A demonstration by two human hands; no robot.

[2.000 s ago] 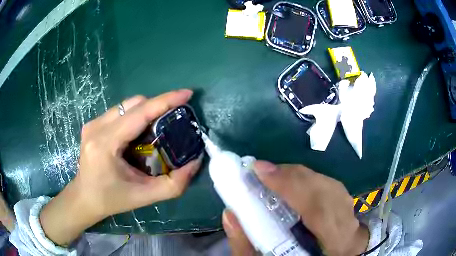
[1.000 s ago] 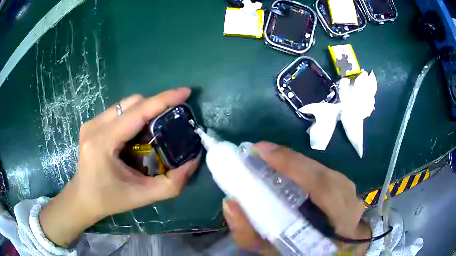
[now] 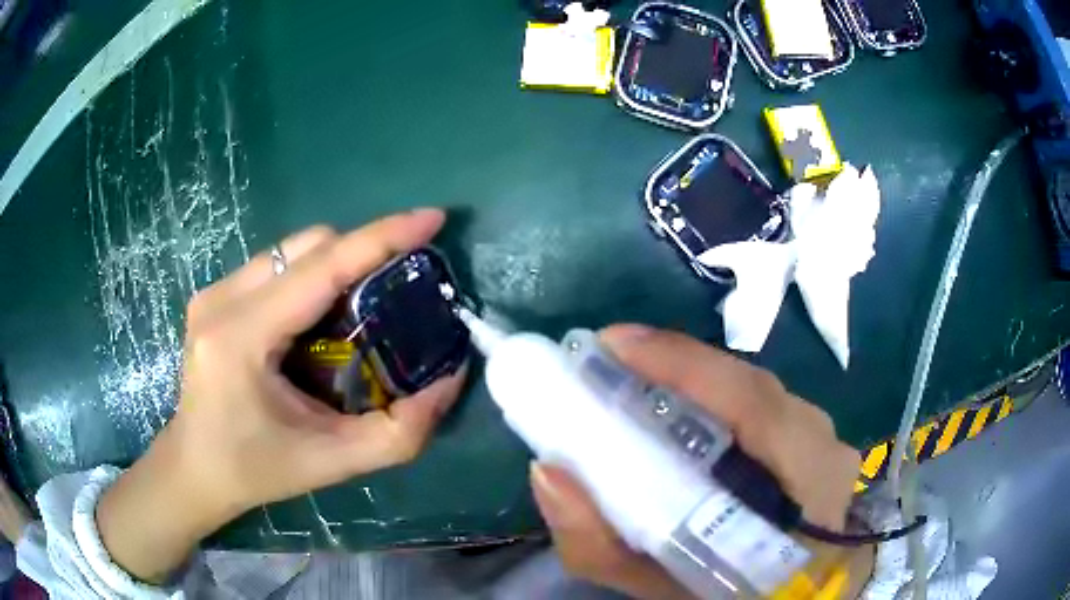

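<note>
My left hand [image 3: 252, 375] holds a watch housing [image 3: 411, 322] by its edges between thumb and fingers, open black inside facing up. A yellow-edged battery [image 3: 340, 366] hangs beside it inside the curve of my palm, partly hidden by the hand. My right hand [image 3: 727, 434] grips a white glue dispenser [image 3: 587, 416]. Its thin pale tip points up-left and is at the housing's right inner edge; whether it touches cannot be told. Any glue at the tip is too small to tell.
A white tissue [image 3: 801, 260] partly covers another housing [image 3: 716, 199] at right. More housings [image 3: 676, 67] and batteries [image 3: 567, 56] lie at the top. A clear hose [image 3: 948, 281] runs down the right, near a blue box [image 3: 1027, 70]. Hazard tape [image 3: 939, 434] marks the near edge.
The dispenser's rear has swung right and its barrel has rolled, showing more of the label and a yellow end. The tip stays by the housing's right edge. My left hand has hardly moved.
</note>
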